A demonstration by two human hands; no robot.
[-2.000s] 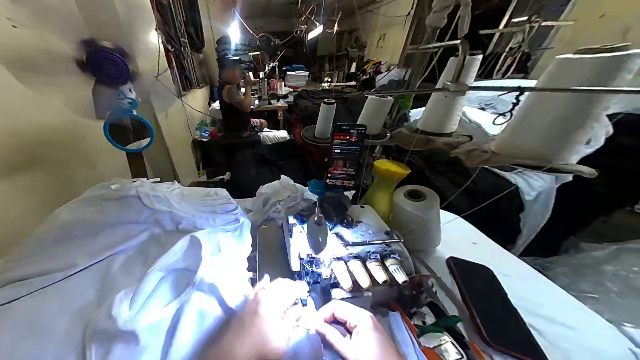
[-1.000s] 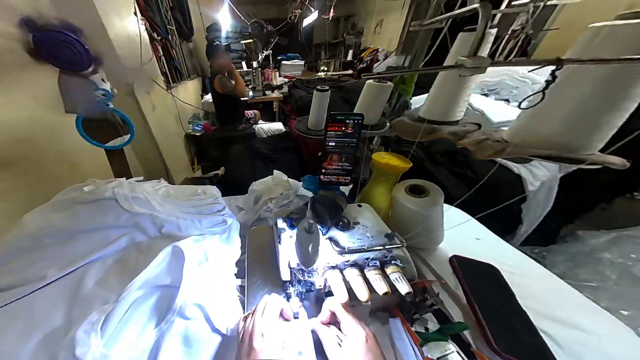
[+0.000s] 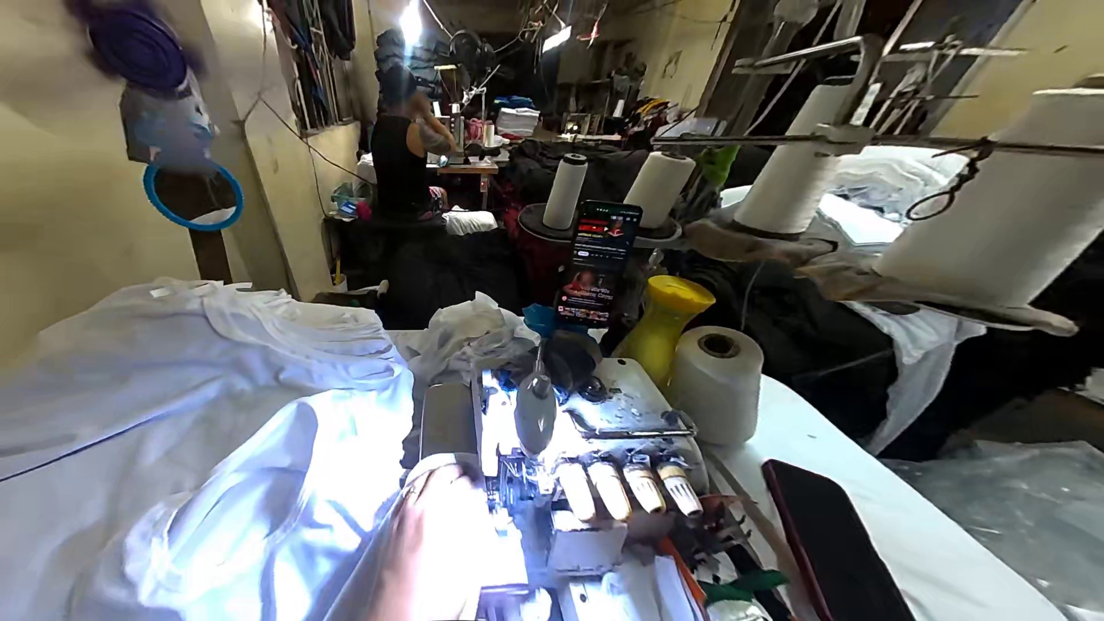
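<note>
An overlock sewing machine (image 3: 634, 397) stands in front of me, its needle area brightly lit, with several cream tension dials (image 3: 642, 487) across its front. My left hand (image 3: 431, 543), blurred and washed out by the light, is left of the needle area. It grips white fabric (image 3: 444, 463), whose folded edge passes over the fingertips; the exact finger positions are hidden. My right hand is out of view. A large heap of white fabric (image 3: 198, 379) lies to the left of the machine.
A thread cone (image 3: 716, 384) and yellow vase-shaped container (image 3: 664, 319) stand behind the machine. A phone (image 3: 599, 263) is propped upright; another (image 3: 832, 543) lies at right. Large cones (image 3: 1000, 198) stand on the thread rack. A person (image 3: 401, 147) is across the room.
Both hands were together at the front of the machine. The left hand has moved forward and left with white fabric; the right hand has left the view.
</note>
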